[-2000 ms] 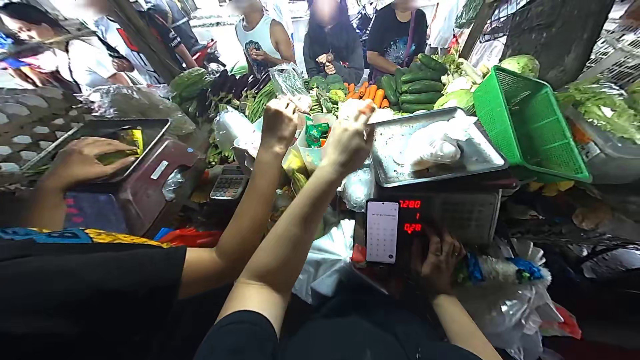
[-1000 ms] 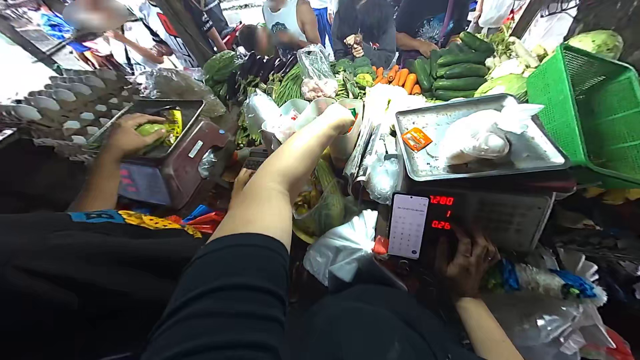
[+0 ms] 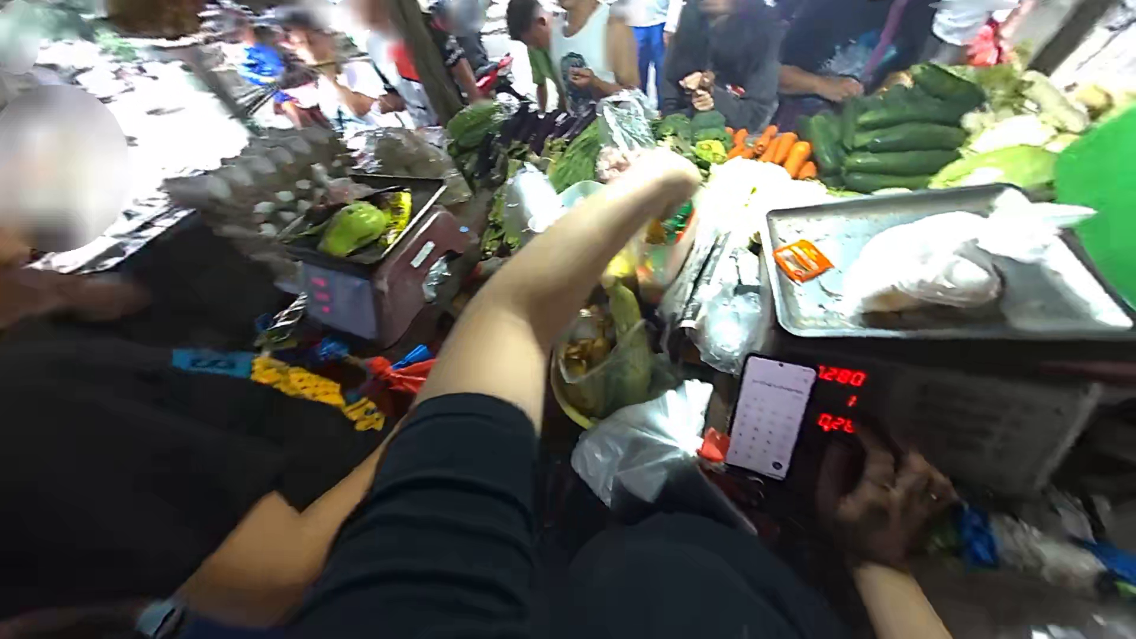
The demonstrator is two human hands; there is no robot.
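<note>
My left hand (image 3: 666,177) is stretched forward over plastic tubs among the vegetables; its fingers are blurred and partly hidden, so what it holds cannot be told. Lower right, my right hand (image 3: 887,497) rests with fingers apart at the dark front panel of a digital scale (image 3: 985,417), holding nothing. A phone (image 3: 772,415) showing a keypad leans beside the red digits. On the metal tray (image 3: 887,333) above lie an orange sachet (image 3: 802,261) and a knotted white plastic bag (image 3: 923,262). A tied clear bag (image 3: 635,439) sits between my arms.
Left, a second scale (image 3: 382,302) carries a green vegetable (image 3: 353,229) and a yellow packet; a co-worker's blurred hand (image 3: 89,297) is nearby. Carrots (image 3: 777,149), cucumbers (image 3: 905,138) and eggplants line the back, with people beyond. A green basket (image 3: 1100,195) stands right.
The orange sachet, not visible on the tray two seconds ago, now lies there. The co-worker's hand has left the left scale. The second arm reaching over the tubs has drawn back.
</note>
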